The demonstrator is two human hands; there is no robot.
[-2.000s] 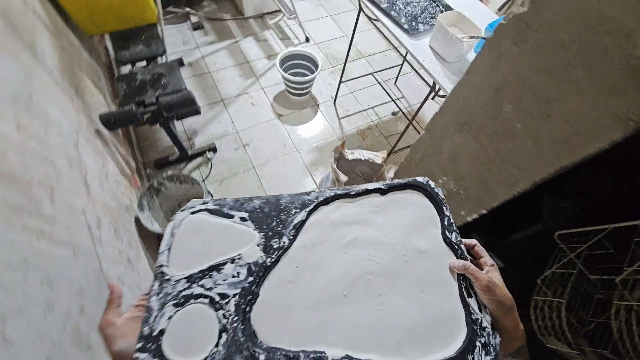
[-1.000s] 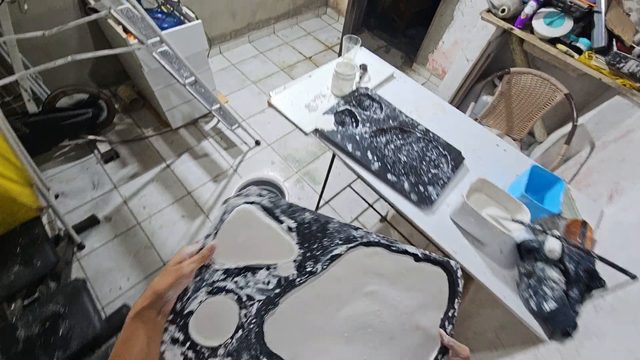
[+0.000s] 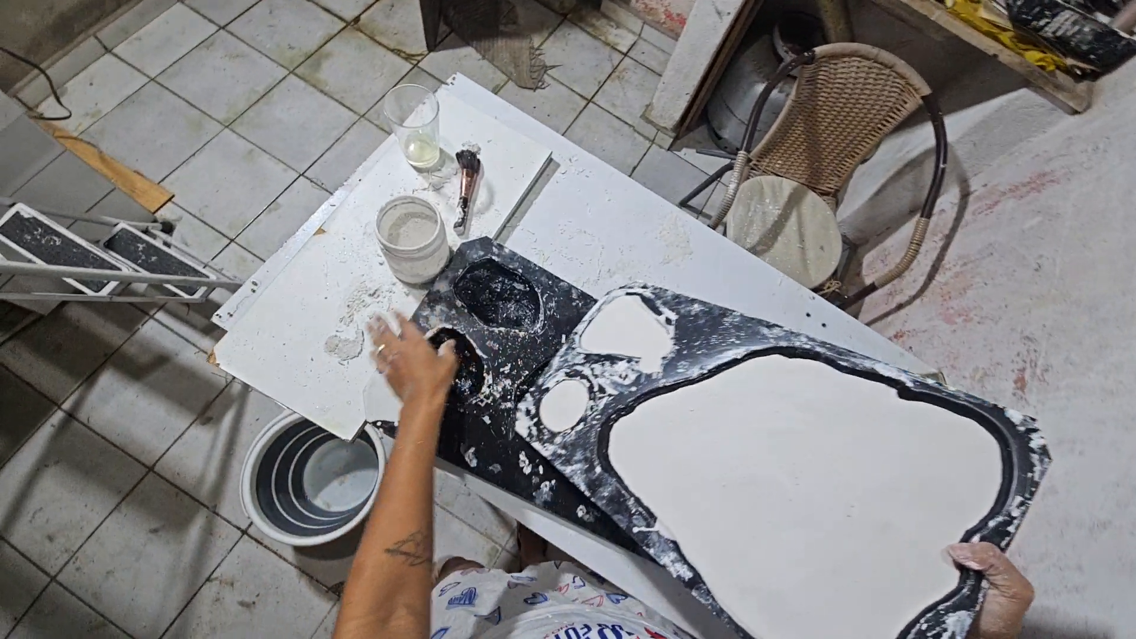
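Observation:
My right hand [image 3: 992, 581] grips the lower right edge of a black mold [image 3: 710, 342] filled with white plaster-like material [image 3: 803, 484] in one large and two small cavities. That mold's left end overlaps a second black mold [image 3: 568, 306], which lies on the white table with hollow cavities showing. Slightly blurred, my left hand [image 3: 413, 359] is over the left edge of the second mold, beside its round cavity, fingers apart and holding nothing. Behind it stand a jar of whitish powder or paste [image 3: 413, 238] and a clear glass [image 3: 415, 129] with a little yellowish liquid. A makeup-type brush [image 3: 465, 188] lies beside them.
The white table [image 3: 621, 209] carries a loose white board [image 3: 302, 355] with crumbs on it. A grey and white bucket [image 3: 312, 479] stands on the tiled floor at left, near a folding ladder [image 3: 115, 257]. A wicker chair [image 3: 825, 115] is behind the table, against the wall.
The filled mold has come over the table and now overlaps the second mold. My left hand has let go of it and moved to the second mold's edge. The view has turned strongly toward the table.

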